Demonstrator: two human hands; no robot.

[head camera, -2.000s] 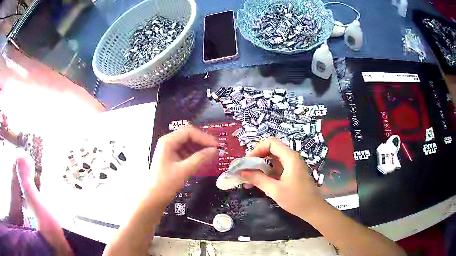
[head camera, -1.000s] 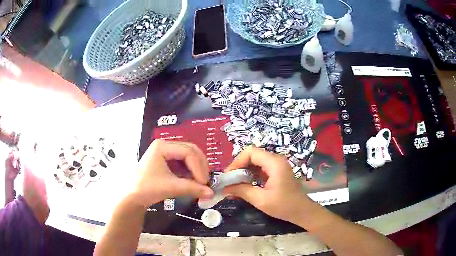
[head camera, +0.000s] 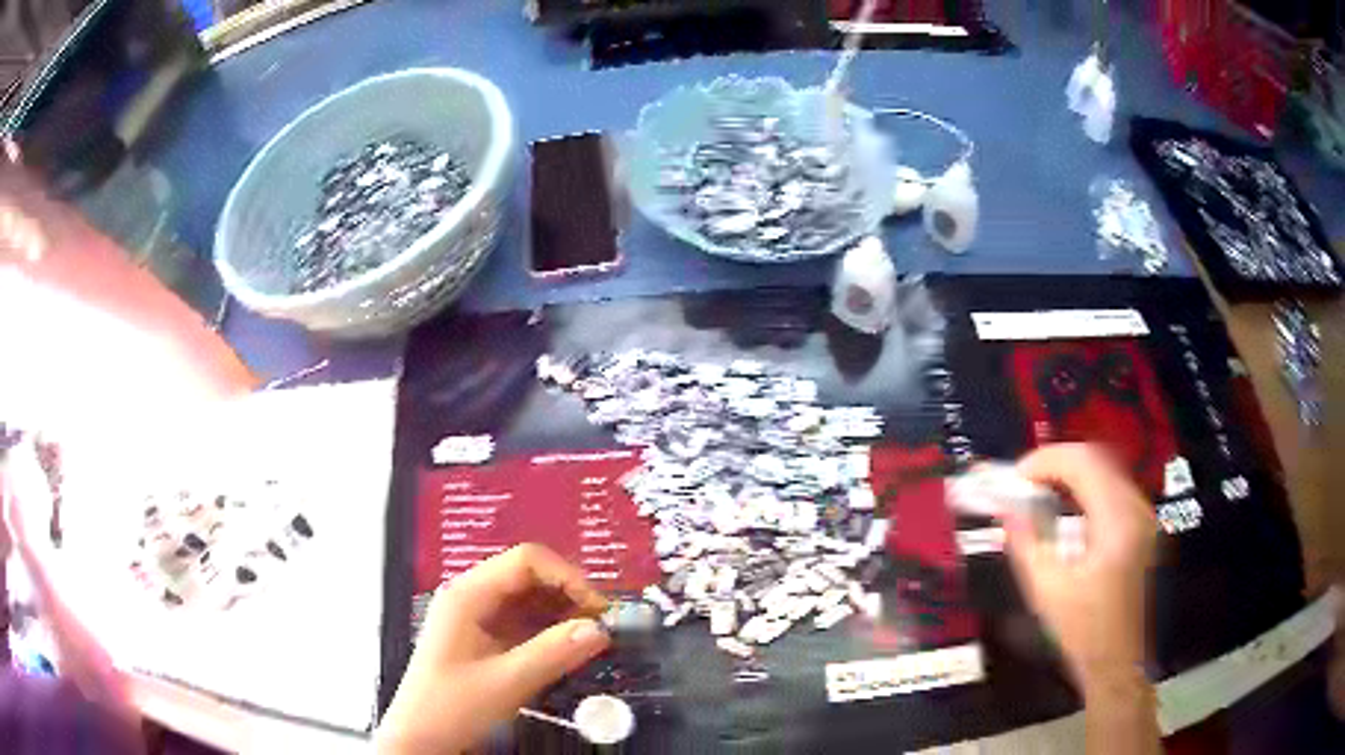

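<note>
My right hand (head camera: 1095, 538) is over the right printed sheet, blurred, with its fingers on a white shell (head camera: 1003, 494). The spot where another white shell lay is hidden by this hand. My left hand (head camera: 502, 642) is at the lower left of the pile, thumb and forefinger near each other. A small blurred pale thing (head camera: 631, 615) shows at its fingertips; I cannot tell whether it is gripped. The pile of striped inserts (head camera: 752, 487) lies at the centre. The glue cap (head camera: 603, 718) and a thin applicator stick (head camera: 547, 717) lie near the table edge.
At the back are a perforated basket (head camera: 487, 244) and light blue bowl (head camera: 649, 192) of striped pieces, a smartphone (head camera: 575, 202) and white bottles (head camera: 863, 288). A black tray (head camera: 1239, 207) is far right. Black-patched shells (head camera: 221, 543) lie left. Another person's sleeve shows lower left.
My right hand has moved away from my left, rightwards with the white shell. My left hand stays near the pile's lower left. The view has tilted up, showing more of the table's back.
</note>
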